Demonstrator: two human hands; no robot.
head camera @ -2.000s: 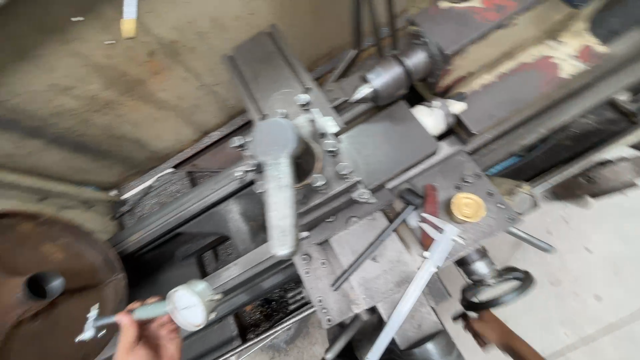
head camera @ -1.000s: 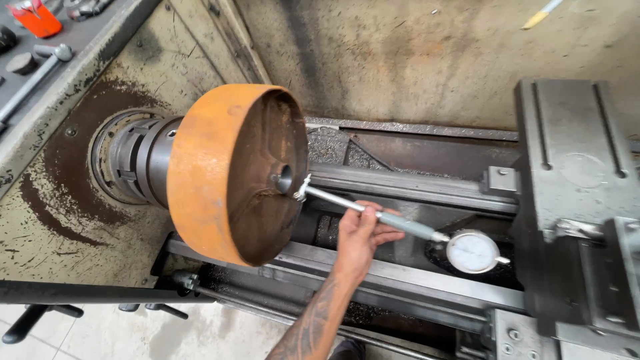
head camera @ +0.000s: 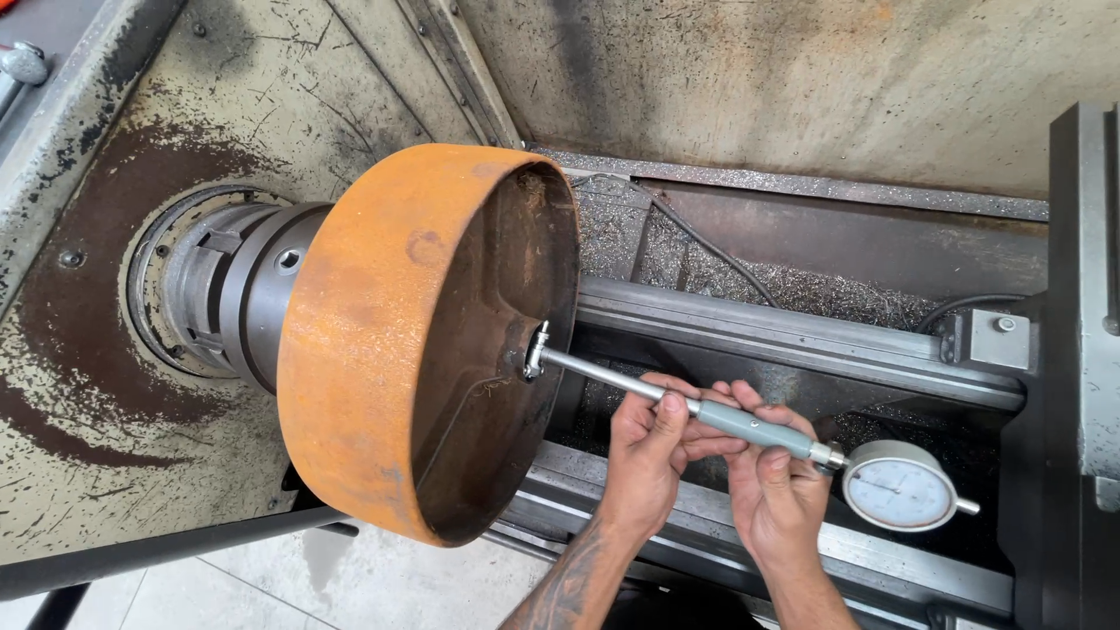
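Observation:
A dial bore gauge (head camera: 752,429) lies slantwise across both my hands. My left hand (head camera: 652,446) pinches its metal stem near the grey grip, and my right hand (head camera: 783,481) holds the grip close to the round dial (head camera: 899,486). The measuring head (head camera: 537,350) of the gauge is at the mouth of the hub bore (head camera: 521,346); how far it sits inside cannot be told. Around that hub is a rusty orange cast wheel (head camera: 367,350), mounted on the lathe chuck (head camera: 271,271).
Lathe bed ways (head camera: 787,337) run below the wheel to the carriage (head camera: 1081,350) at right. Metal chips (head camera: 787,284) and a dark cable (head camera: 709,245) lie behind them. The headstock (head camera: 201,105) stands at left, with a dark bar (head camera: 175,542) along its lower edge.
One second ago only one hand held the gauge, beside the hub; now both hands hold it, with its head at the bore mouth. The view has swung from the carriage to the wheel.

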